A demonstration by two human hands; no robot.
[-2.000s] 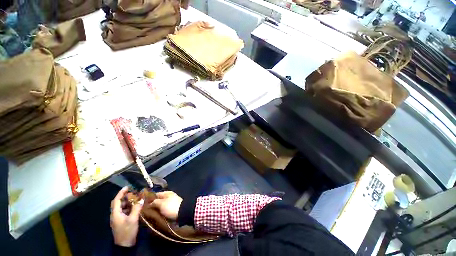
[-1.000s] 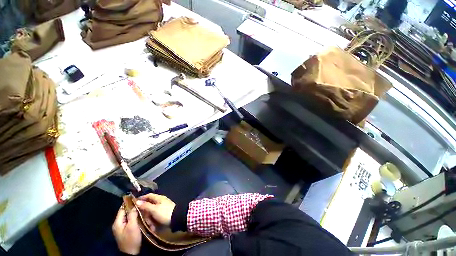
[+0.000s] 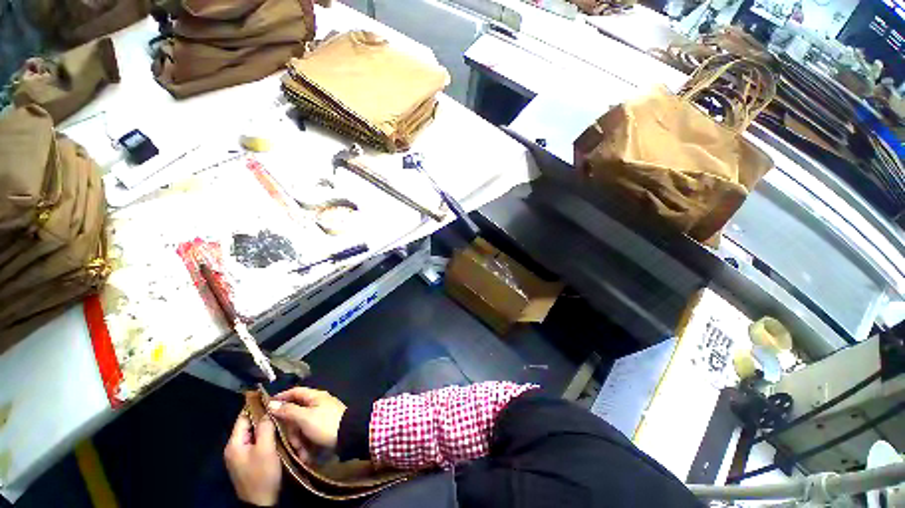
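A long brown bag piece (image 3: pixel 316 478) with a light zipper edge lies folded over my lap, its end pointing up near the table edge. My left hand (image 3: pixel 254 460) grips the end of the piece from the left. My right hand (image 3: pixel 310 417) pinches the same end from the right, fingertips close to my left hand's. Any small fitting between the fingertips is too small to tell. The bench bar (image 3: pixel 248 342) juts from the table edge just above the piece's end, apart from it.
On the table are a wooden-handled hammer (image 3: pixel 392 185), a dark-handled hammer (image 3: pixel 442 193), a black-handled tool (image 3: pixel 334 258), dark loose parts (image 3: pixel 262 248), a left bag stack (image 3: pixel 50 223) and a right stack (image 3: pixel 367 87). A cardboard box (image 3: pixel 499 288) sits below; a brown tote (image 3: pixel 670 164) stands right.
The bag piece's end, earlier bunched and turned in both hands, now stands upright with its layers together. My hands moved slightly down. The whole view shifted, so the table appears further left.
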